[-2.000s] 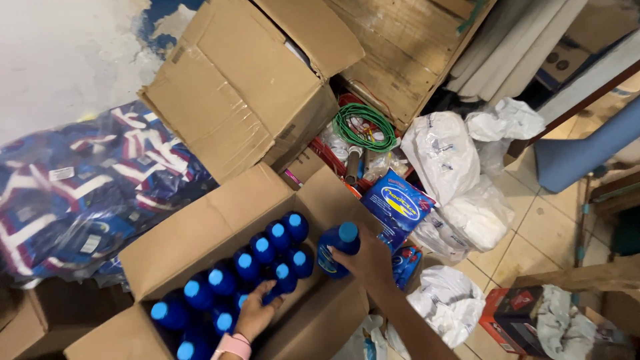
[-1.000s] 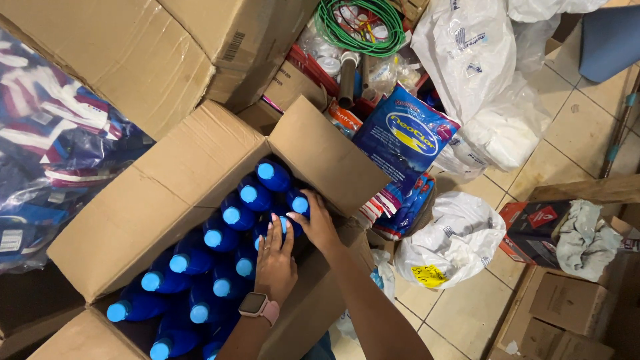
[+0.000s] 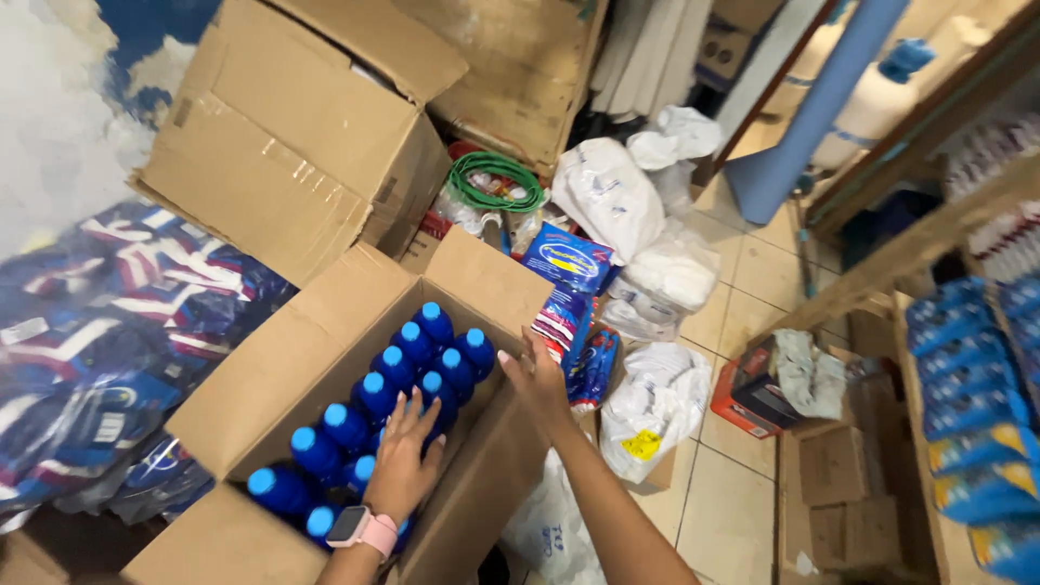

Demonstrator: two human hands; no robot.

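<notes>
An open cardboard box (image 3: 296, 349) holds several blue plastic bottles (image 3: 378, 396) with light blue caps, standing upright in rows. My left hand (image 3: 404, 463), with a pink-strapped watch on the wrist, lies spread over the bottles near the box's middle and covers some of them. It grips none of them. My right hand (image 3: 536, 382) is at the box's right edge, beside the raised end flap, its fingers apart and nothing held in them. The bottle nearest to it (image 3: 475, 351) stands in the box's far right corner.
A larger cardboard box (image 3: 276, 130) stands behind. Plastic-wrapped blue packs (image 3: 122, 349) are piled at left. Blue packets (image 3: 569, 260), a coiled green cable (image 3: 497, 182) and white plastic bags (image 3: 658, 406) lie to the right. Shelves with blue packs (image 3: 963, 366) stand at far right.
Two seconds ago my right hand held a blue bottle above the box; one second ago it was on a bottle's cap in the far right corner. Now it is off the bottle, at the box's edge.
</notes>
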